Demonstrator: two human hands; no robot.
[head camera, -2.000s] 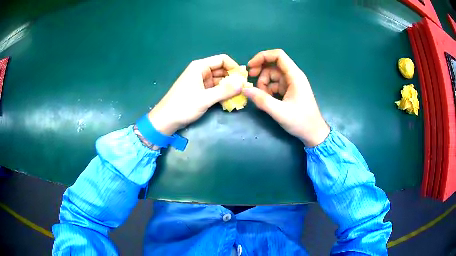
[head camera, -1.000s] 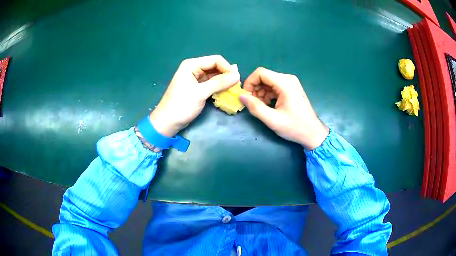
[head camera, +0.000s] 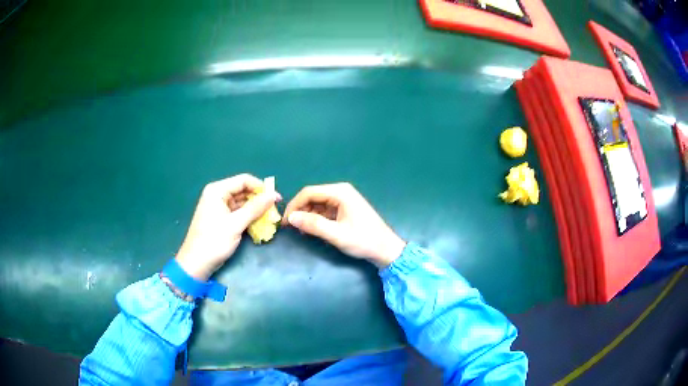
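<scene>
My left hand (head camera: 222, 219), with a blue band at the wrist, pinches a crumpled bunch of yellow tape (head camera: 264, 225) between thumb and fingers. A small pale piece sticks up at its top. My right hand (head camera: 339, 219) is just right of the bunch with thumb and forefinger together. A small gap shows between its fingertips and the bunch. Whether its fingertips hold a small scrap is not clear.
A smooth yellow lump (head camera: 514, 142) and a ragged yellow lump (head camera: 520, 185) lie on the green mat (head camera: 377, 301) at right. Beside them is a stack of red foam pads (head camera: 554, 188) bearing an open tablet (head camera: 622, 177). More red pads with tablets (head camera: 628, 68) lie at the back right.
The view has turned to the right and up, bringing the tablet on the stack and the back pads into view. My right fingertips have come off the yellow bunch, which stays in my left hand.
</scene>
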